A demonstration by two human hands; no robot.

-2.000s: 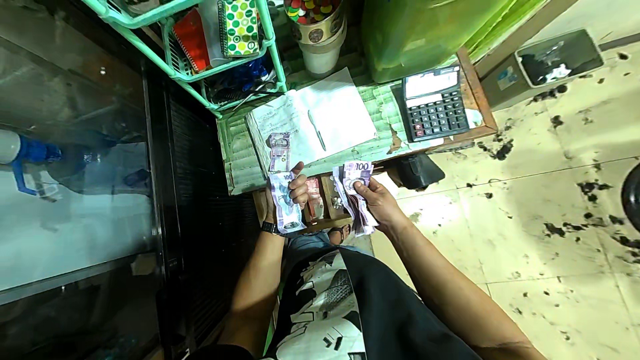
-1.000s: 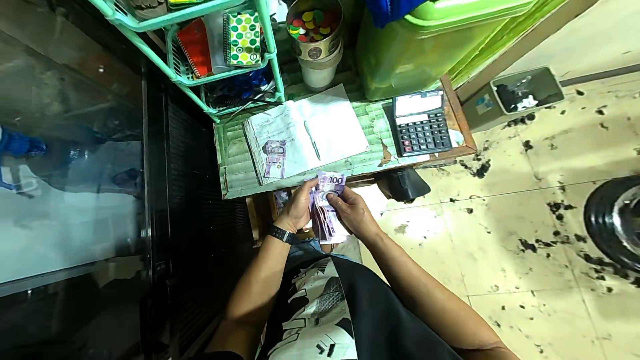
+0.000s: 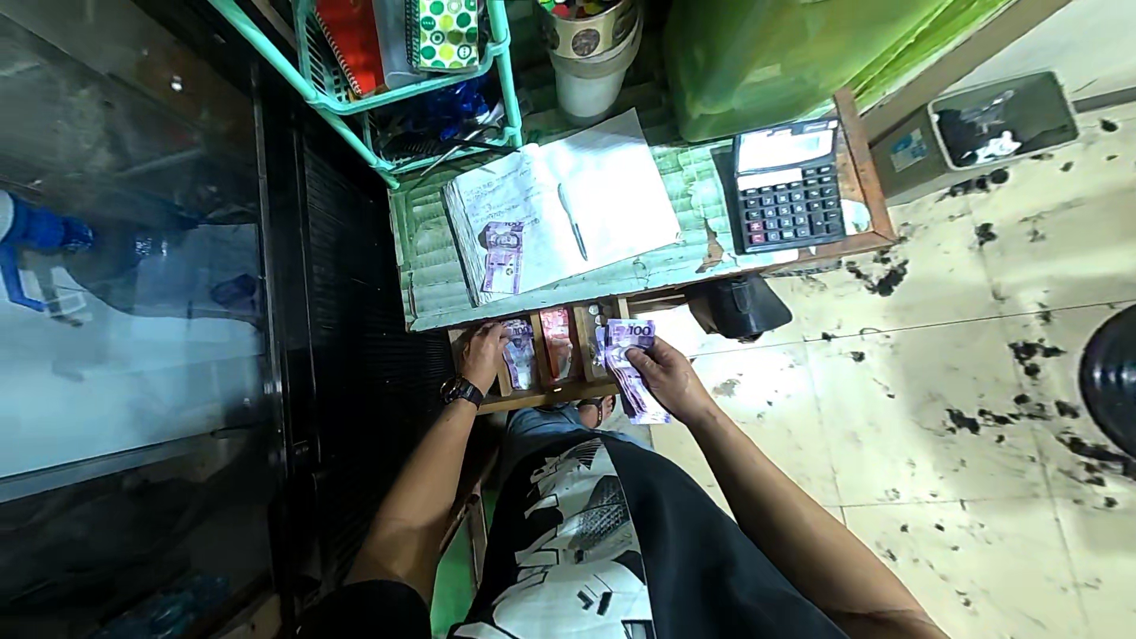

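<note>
My right hand (image 3: pixel 666 373) grips a fanned stack of purple banknotes (image 3: pixel 635 377) over the right part of an open wooden drawer (image 3: pixel 581 390). My left hand (image 3: pixel 484 355) reaches into the drawer's left end; its fingertips are partly hidden, so whether they hold anything is unclear. Beside them, one compartment holds purple banknotes (image 3: pixel 520 355), and the one to its right holds red banknotes (image 3: pixel 557 342). Above the drawer, a purple banknote (image 3: pixel 503 257) lies on the left page of an open notebook (image 3: pixel 612 195), with a pen (image 3: pixel 572 222) across the right page.
A calculator (image 3: pixel 790 191) sits at the table's right end. Behind stand a teal plastic rack (image 3: pixel 510 80), stacked cups (image 3: pixel 590 80) and a green plastic bin (image 3: pixel 781 62). A black pouch (image 3: pixel 750 306) hangs beside the drawer. A waste bin (image 3: pixel 905 160) stands on the floor; a dark cabinet is at left.
My hands were together on the banknotes one second ago and are now apart. The left has moved down-left into the drawer; the right has moved right with the stack.
</note>
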